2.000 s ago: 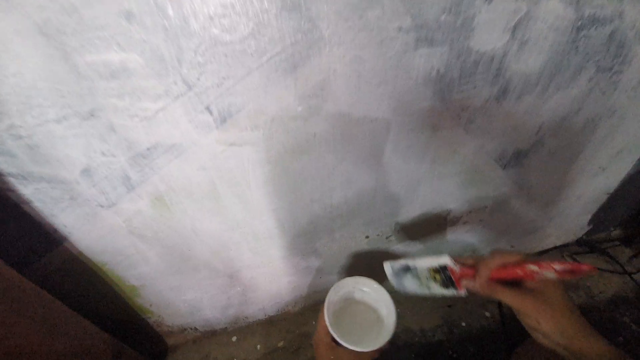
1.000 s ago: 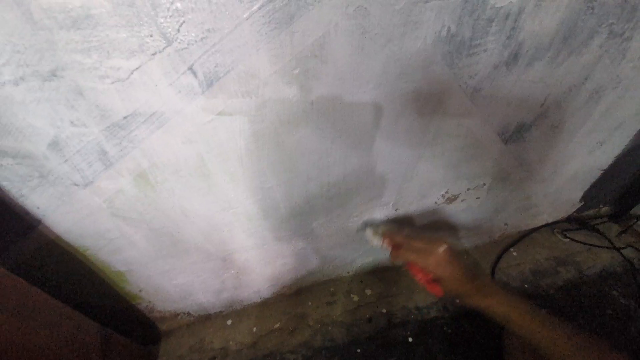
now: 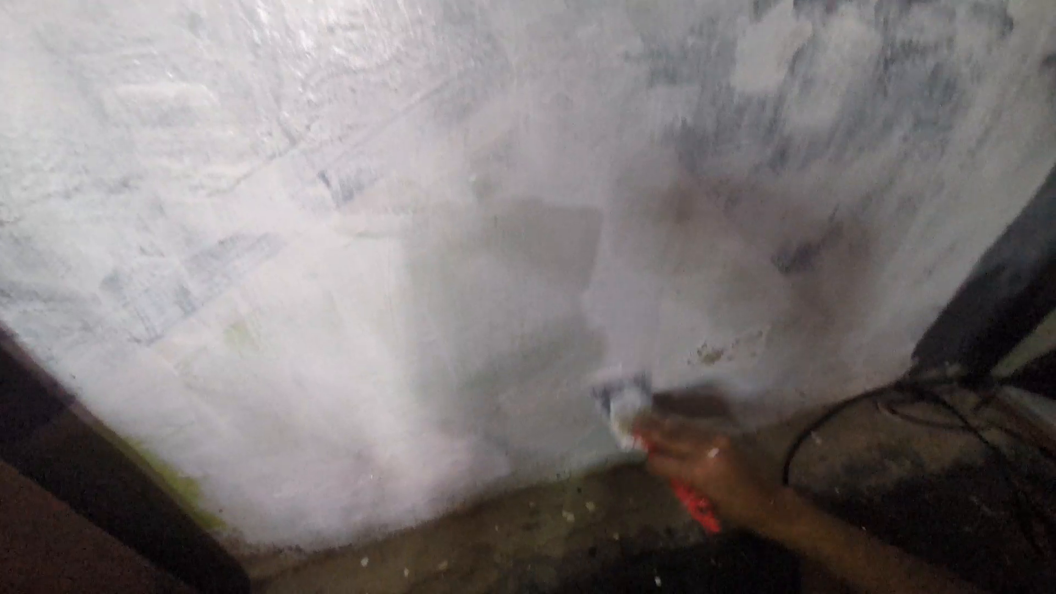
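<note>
My right hand [image 3: 714, 466], at the lower right, is shut on a paintbrush with a red handle [image 3: 695, 505]. The pale, paint-smeared brush head [image 3: 625, 406] points up and left, its bristles against the lower part of a wall [image 3: 503, 289] coated unevenly in white paint. Grey streaks show through the coat, and a small rough, chipped patch [image 3: 714, 353] lies just above and right of my hand. My left hand is out of view, and so is the white cup. Motion blurs the brush and fingers.
A dark upright frame or board [image 3: 99, 470] borders the wall at lower left. A paint-spotted ledge or floor strip [image 3: 495, 536] runs along the wall's foot. Dark cables [image 3: 833, 412] loop at the right, near a dark post or panel [image 3: 990, 289].
Two seconds ago the white cup of pale liquid was at the bottom with the brush beside it; both the cup and my left hand have left view. The brush has moved onto the wall.
</note>
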